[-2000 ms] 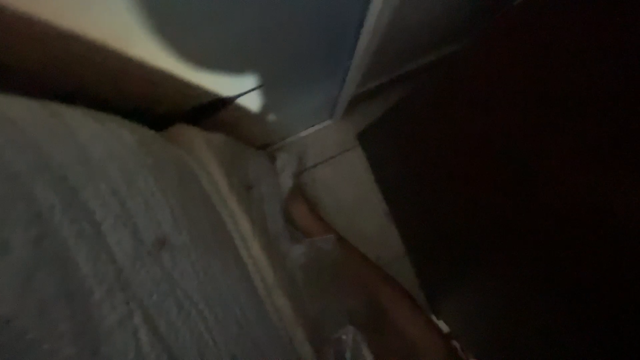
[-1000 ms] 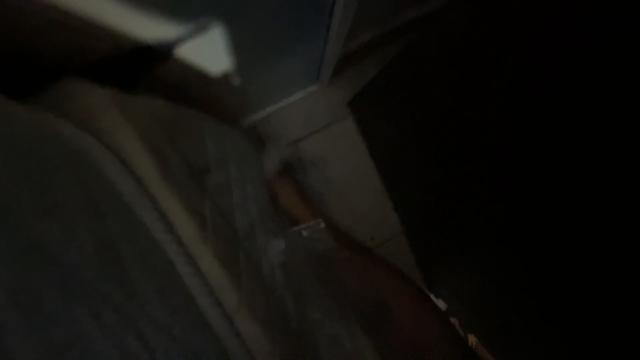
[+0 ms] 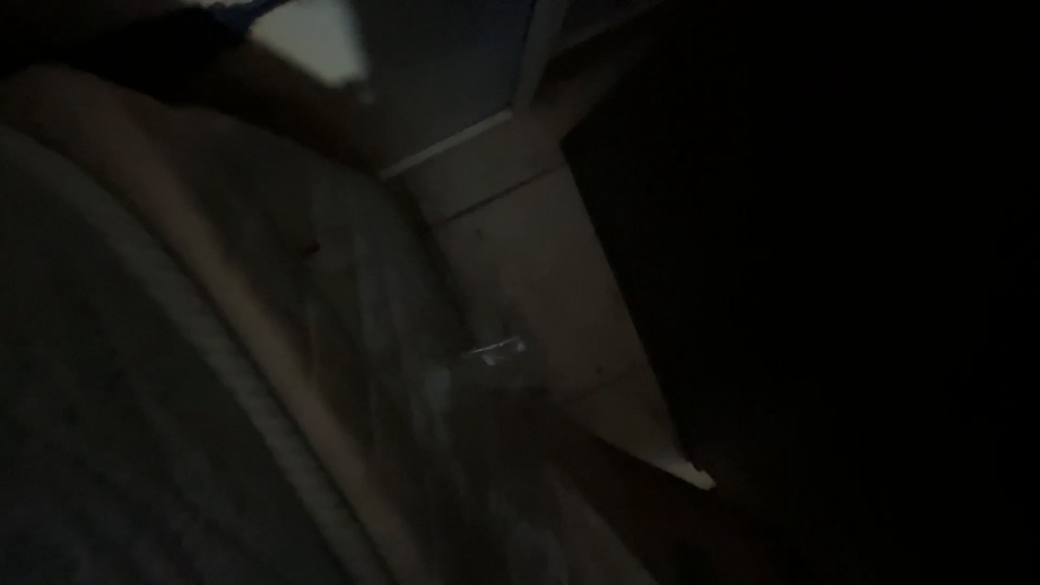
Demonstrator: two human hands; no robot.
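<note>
The view is very dark and blurred. Grey fabric [image 3: 97, 390] with a thick hem fills the lower left. Beside it lies see-through plastic [image 3: 382, 309], which catches the light at a small shiny spot [image 3: 504, 349]. Neither my left hand nor my right hand can be made out. Whether a hand lies in the shadow or beneath the plastic cannot be told.
A tiled floor [image 3: 536, 276] shows in the middle, with dark joints. Above it stands a flat grey panel [image 3: 439, 73] with a pale bottom edge, and a bright white patch [image 3: 317, 41] is at its left. Blackness covers the right side.
The picture has grown darker. A skin-toned shape, seen earlier beside the plastic near the middle, no longer shows.
</note>
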